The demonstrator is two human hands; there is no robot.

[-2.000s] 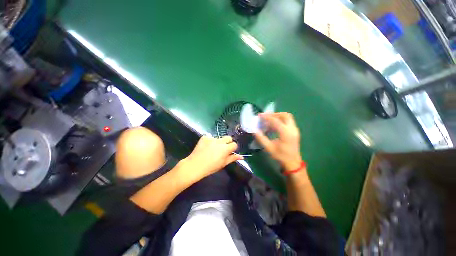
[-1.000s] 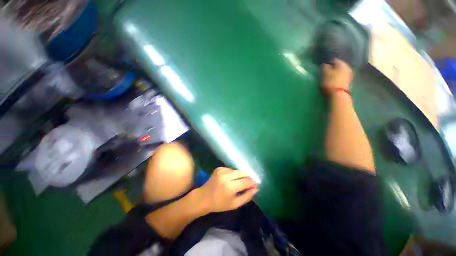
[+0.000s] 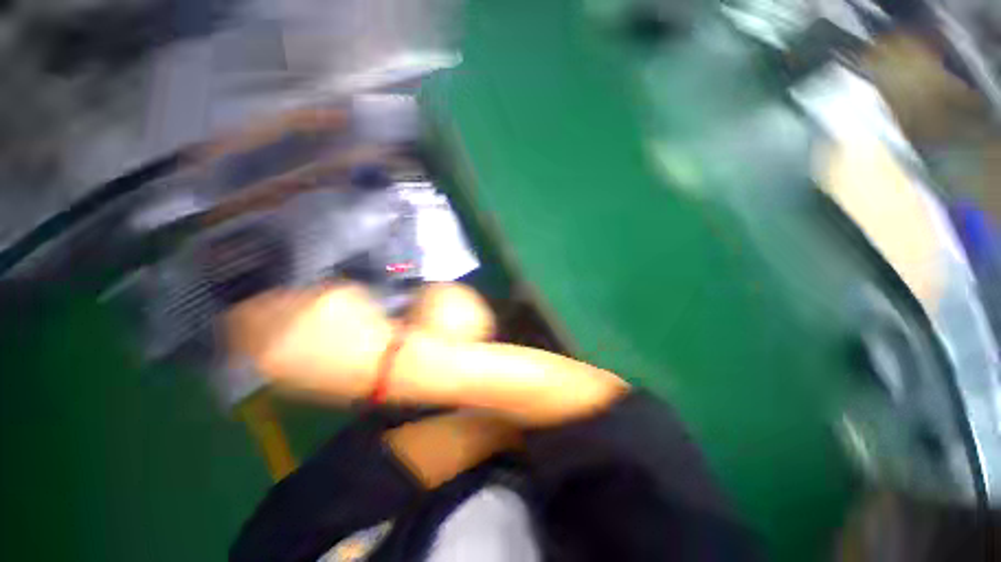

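The picture is strongly blurred. My right hand [image 3: 302, 343], with a red band at the wrist, reaches across my body to the machine on the left. A dark round shape [image 3: 247, 261], possibly a fan grille, is at its fingertips over the machine's plate. Whether the fingers grip it cannot be told. My left forearm shows below the right arm, but my left hand is hidden behind the right arm.
The machine's grey plate [image 3: 181, 302] has a red light [image 3: 400, 268] and a white sheet [image 3: 441, 236] beside it. The green bench [image 3: 615, 242] is on the right. A yellow floor line [image 3: 268, 434] shows below the machine. My knee is beside the plate.
My right hand has swung from a dark fan part on the bench's far side to the machine on the left. My left hand has gone out of sight. The view has shifted.
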